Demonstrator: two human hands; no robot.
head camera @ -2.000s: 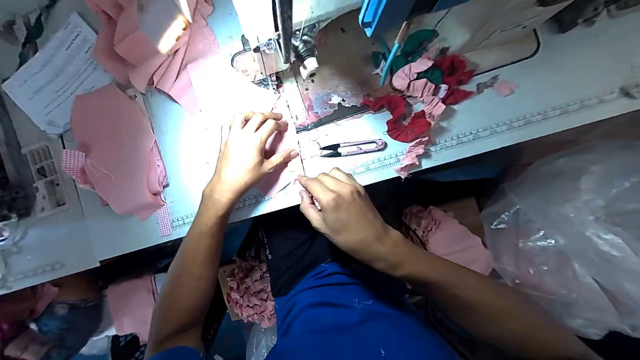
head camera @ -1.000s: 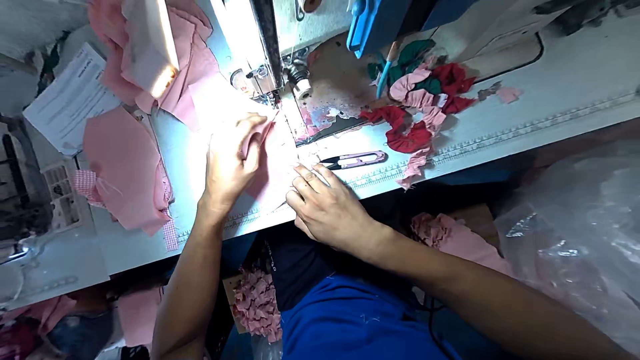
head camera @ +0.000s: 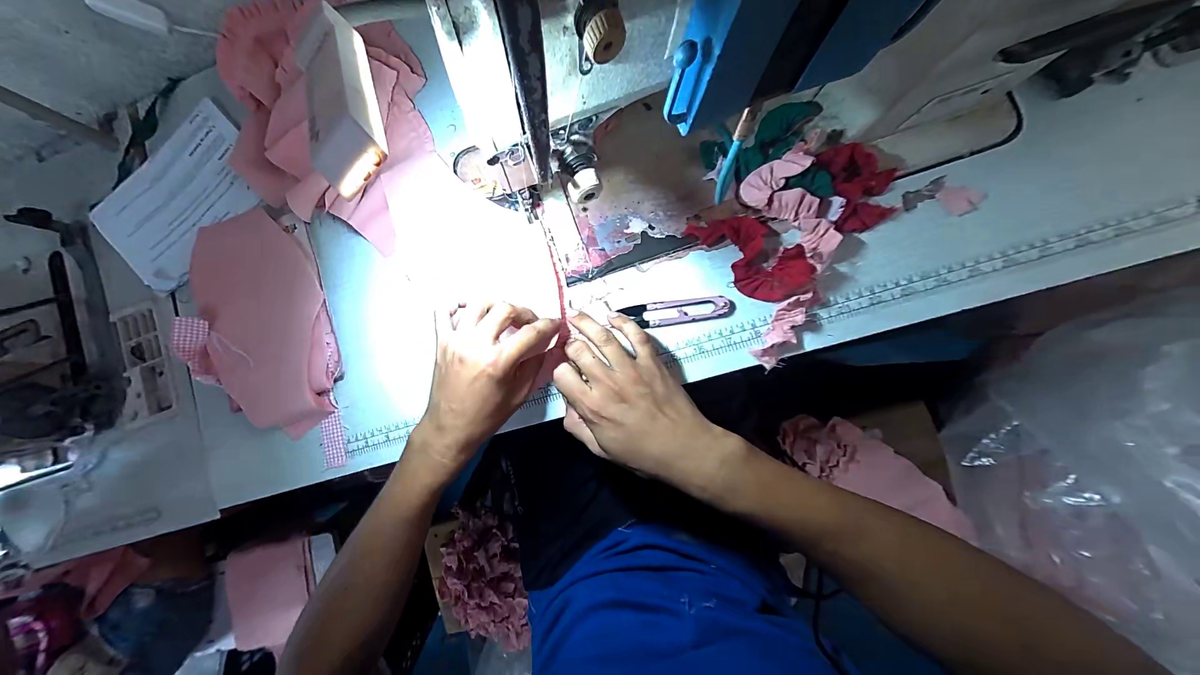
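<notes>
Beneath the needle area of a sewing machine [head camera: 530, 187] lies a pink fabric piece [head camera: 555, 361], much of it washed out by the lamp's glare. Its edge runs from the presser foot toward me. My left hand [head camera: 487, 361] pinches this fabric near the table's front edge. Close beside it, my right hand [head camera: 628, 389] has its fingertips on the same edge; the held part is partly hidden by fingers. Thread snips [head camera: 689, 311] with a light purple handle lie just beyond my right fingers.
Red, pink and green gathered fabric strips [head camera: 773, 267] lie right of the machine. Cut pink pieces [head camera: 258, 319], a printed paper [head camera: 178, 192] and a white box-shaped lamp [head camera: 342, 103] are at left. A measuring tape [head camera: 937, 272] follows the front edge. Clear plastic [head camera: 1087, 478] hangs at right.
My left hand has come back from near the presser foot toward the table's front edge, beside my right hand. Both hands now meet at the fabric edge.
</notes>
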